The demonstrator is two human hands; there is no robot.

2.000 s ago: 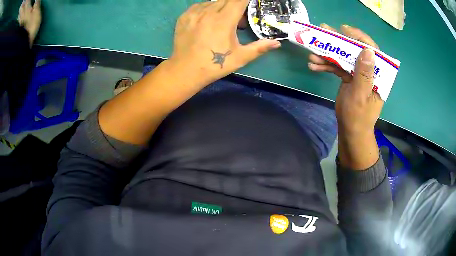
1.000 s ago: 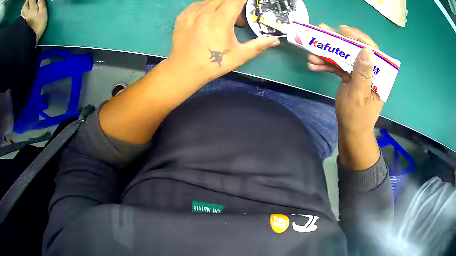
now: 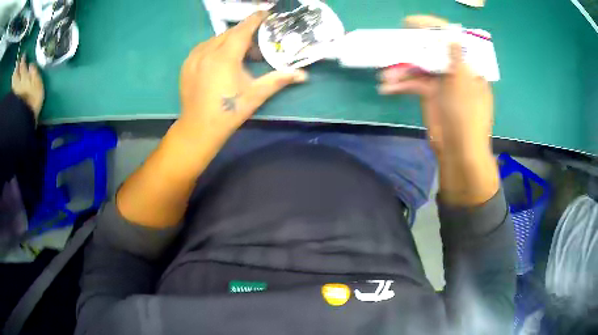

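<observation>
The security camera unit's rounded white shell (image 3: 300, 33) lies open side up on the bench at the top centre, with dark electronics and a yellow spot inside. My left hand (image 3: 219, 78) holds its left and lower edge, thumb along the near rim. My right hand (image 3: 452, 85) is closed around the white adhesive tube (image 3: 393, 48), blurred by motion. The tube lies roughly level, its nozzle end pointing left at the shell's right rim. I cannot tell whether the nozzle touches the shell.
The green bench (image 3: 131, 85) spans the top. White camera units (image 3: 58, 36) with open round ends lie at the far left, near another person's hand (image 3: 27, 86). A tan scrap (image 3: 471, 2) is cut off at the top edge. Blue stools (image 3: 79, 170) stand below the bench.
The view has shifted, showing more bench at the top and units at the left. The tube has turned from slanting to nearly level and blurs. My left hand still holds the shell.
</observation>
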